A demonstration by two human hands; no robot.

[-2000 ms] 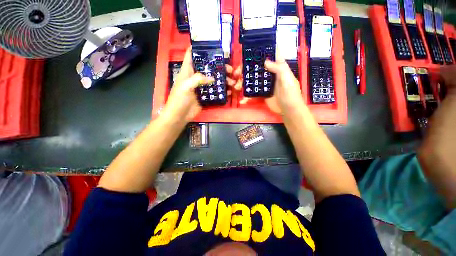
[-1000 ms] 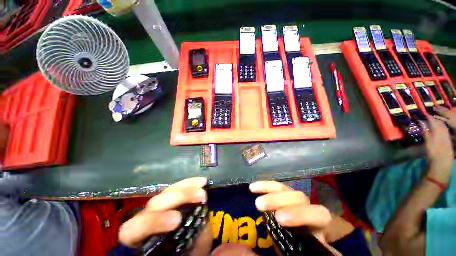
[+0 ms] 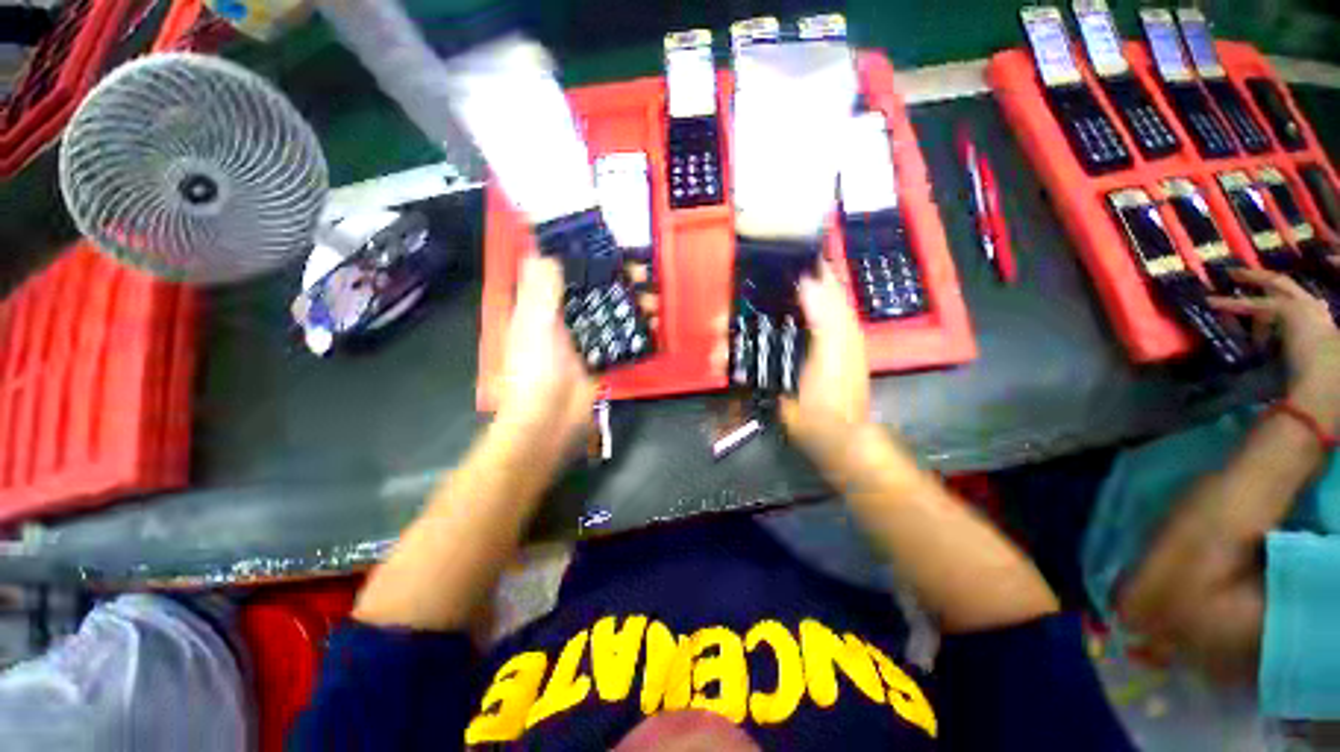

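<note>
My left hand (image 3: 541,353) holds an open flip phone (image 3: 603,301), tilted, its screen glowing white at the upper left. My right hand (image 3: 830,353) holds a second open flip phone (image 3: 775,272), roughly upright, its screen also white and its keys blurred. Both are above the red phone tray (image 3: 926,335). Other open phones lie in the tray, one at the back middle (image 3: 694,140) and one at the right (image 3: 882,250). Two small batteries, partly covered by my hands, lie at the tray's front edge, one at the left (image 3: 604,428) and one at the right (image 3: 738,436).
A desk fan (image 3: 199,184) and a patterned bundle (image 3: 353,287) stand at the left, beside stacked red trays (image 3: 88,375). A red pen (image 3: 986,206) lies right of my tray. A neighbour's hand (image 3: 1293,316) is over another red phone tray (image 3: 1132,309).
Both hands have moved from low near my chest, forward over the tray, still holding the phones. The phones' screens now face the camera. The view has shifted slightly.
</note>
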